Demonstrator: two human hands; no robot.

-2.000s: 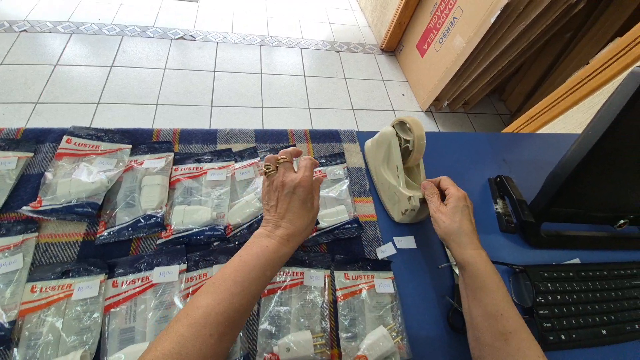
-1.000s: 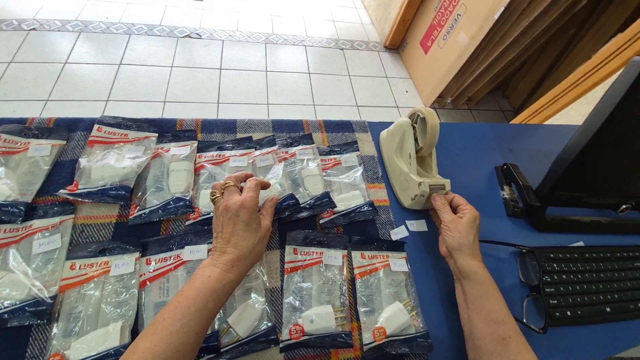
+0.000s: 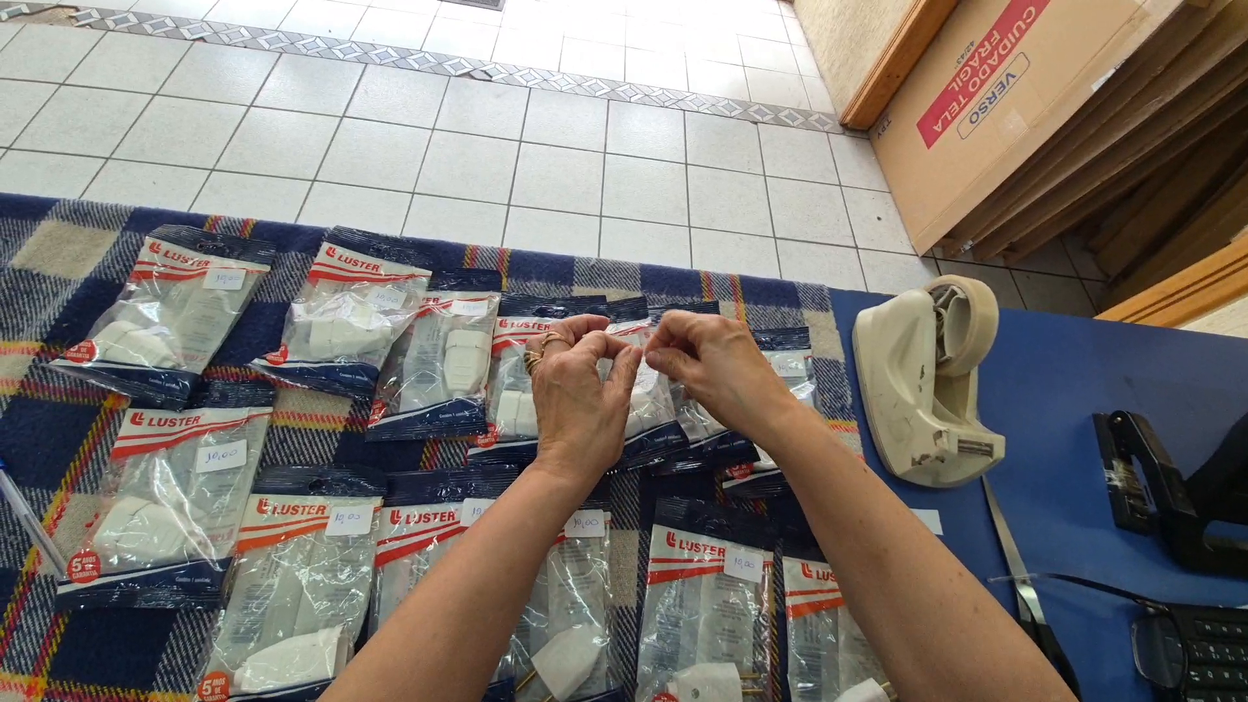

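Over the back row of plastic packets, my left hand and my right hand nearly meet, thumbs and forefingers pinched. Whatever is between the fingertips is too small to make out. Under my left hand lies a clear packet with a white electrical plug part; further packets overlap beneath my right hand. Most packets bear small paper labels, such as the front-left packet. A cream tape dispenser with a tape roll stands to the right of my hands. My forearms partly cover the front row.
A plaid cloth covers the left part of the blue table. Scissors, eyeglasses, a keyboard and a black hole punch or stapler lie at right. A pen is at far left. Cardboard sheets lean behind.
My right hand has left the tape dispenser and moved left, beside my left hand over the packets. One second ago it was at the dispenser's front end.
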